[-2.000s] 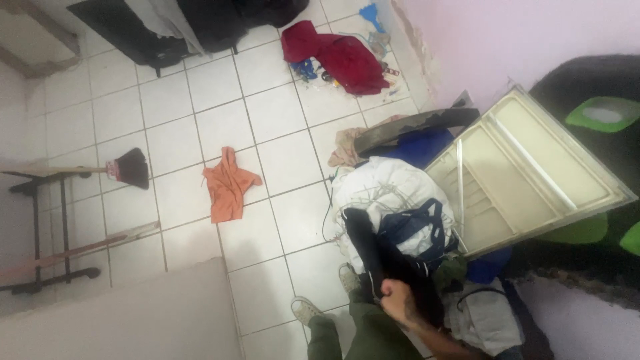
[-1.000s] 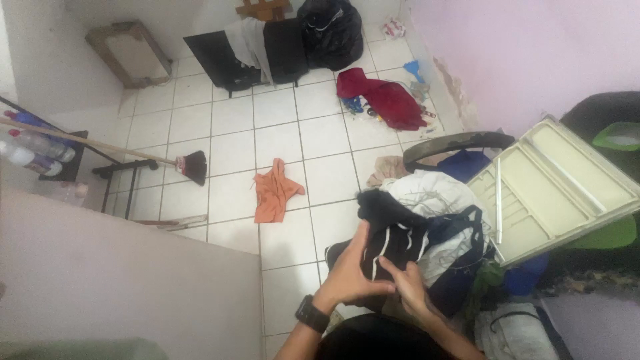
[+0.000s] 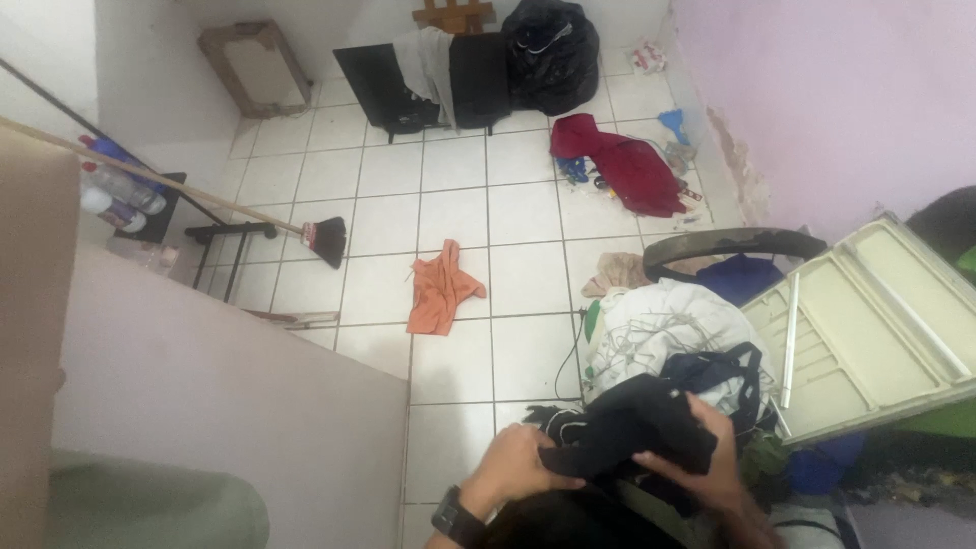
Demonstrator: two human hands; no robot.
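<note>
My left hand (image 3: 515, 465), with a dark watch at the wrist, grips one side of a black cloth item (image 3: 640, 423). On its other side my right hand (image 3: 705, 457) holds it too, thumb and fingers around the fabric. White cord or trim shows beside my left hand. The black item hangs in front of a heap of white cloth (image 3: 679, 313) with a dark navy strap piece (image 3: 717, 374) on it. Its lower part merges with dark fabric close to my body.
A cream plastic panel (image 3: 854, 328) leans at the right, beside a tire-like black ring (image 3: 732, 242). An orange garment (image 3: 444, 293) and dark red cloth (image 3: 633, 168) lie on the tiles. A broom (image 3: 324, 240) stands left, above a low wall (image 3: 252, 381). Behind are a black bag (image 3: 550, 57) and a dark panel (image 3: 476, 80).
Two seconds ago only one hand was in view, at the black cloth; now both hands hold it. Since one second ago the black item has been turned, and its white stripes are mostly out of sight.
</note>
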